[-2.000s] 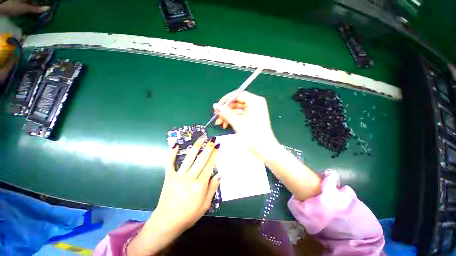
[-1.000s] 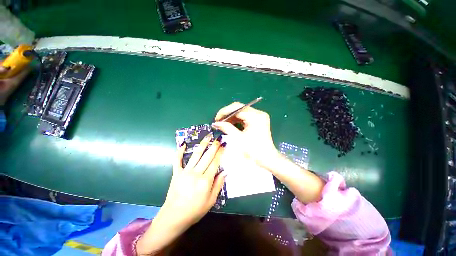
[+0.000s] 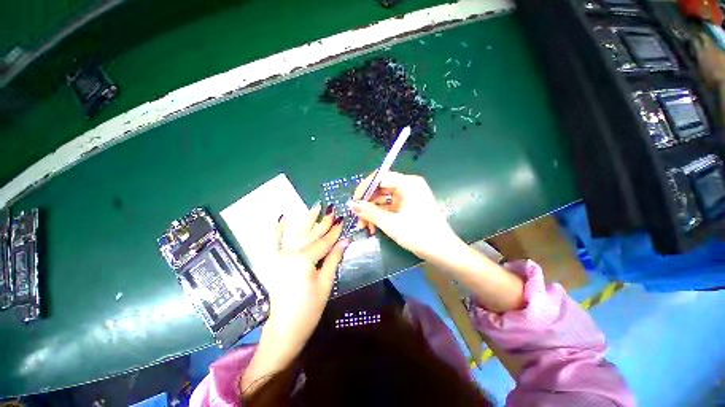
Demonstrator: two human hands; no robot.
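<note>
My right hand [image 3: 401, 213] holds the tweezers [image 3: 387, 165], with the tip end down at the dotted sheet [image 3: 340, 189]. My left hand [image 3: 306, 258] lies with its fingers spread over the dotted sheet and the edge of the white sheet [image 3: 266, 208]; whether it grips the sheet is hidden. An open phone unit [image 3: 211, 278] lies to the left of the white sheet, its board at the upper end and its battery below, with no hand on it. The dotted sheet hangs past the bench's front edge.
A pile of small black parts [image 3: 381, 99] lies beyond my hands, with clear slivers [image 3: 461, 91] beside it. A black tray [image 3: 584, 119] of phones stands at right. More phones lie at far left [image 3: 22, 266] and on the belt [image 3: 94, 86]. Another person's hand shows at top right.
The view has swung to the right. My left hand has left the phone unit and is now on the sheets. My right hand has moved the tweezers from the phone's board to the dotted sheet.
</note>
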